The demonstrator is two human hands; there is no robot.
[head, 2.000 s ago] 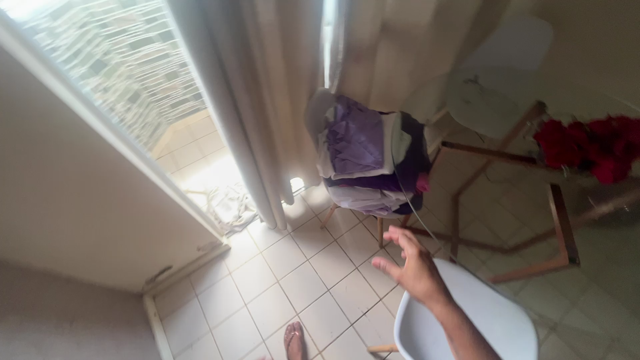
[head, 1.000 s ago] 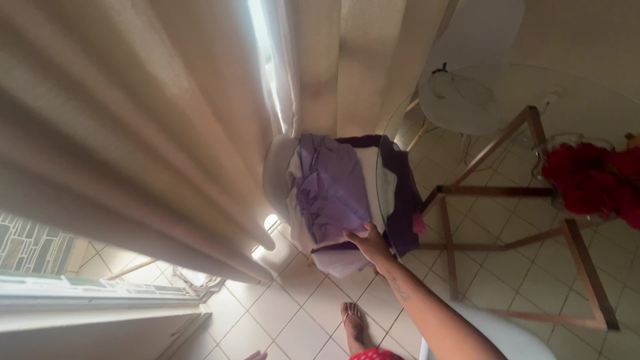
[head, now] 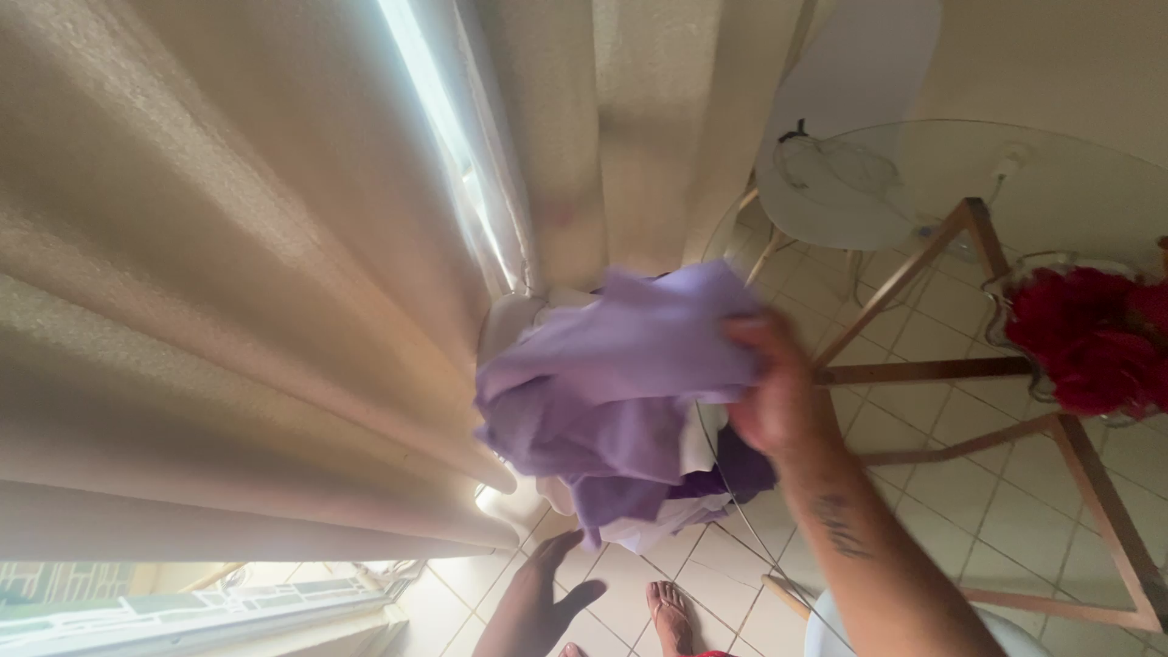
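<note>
A light purple cloth [head: 620, 374], blurred by motion, hangs from my right hand [head: 776, 392], whose fingers are closed on its right side. Below the cloth, at the bottom centre, my left hand [head: 547, 589] holds nothing, its thumb and fingers apart; the fingertips are near the cloth's lower corner. Behind the lifted cloth lies a pile of other cloths on a chair, among them a dark purple cloth [head: 748, 465] and a whitish one [head: 662, 525]. The lifted cloth hides most of the pile and the chair.
Long beige curtains [head: 228, 228] fill the left and back. At right is a glass-topped table with a wooden frame [head: 922, 371], bearing red flowers [head: 1095, 338] and a coiled cable [head: 835, 164]. A white chair [head: 844, 91] stands behind it, another white seat [head: 826, 625] at the lower right.
The light purple cloth, on top of the pile earlier, is lifted in my right hand. My left hand has come further into view from the bottom edge.
</note>
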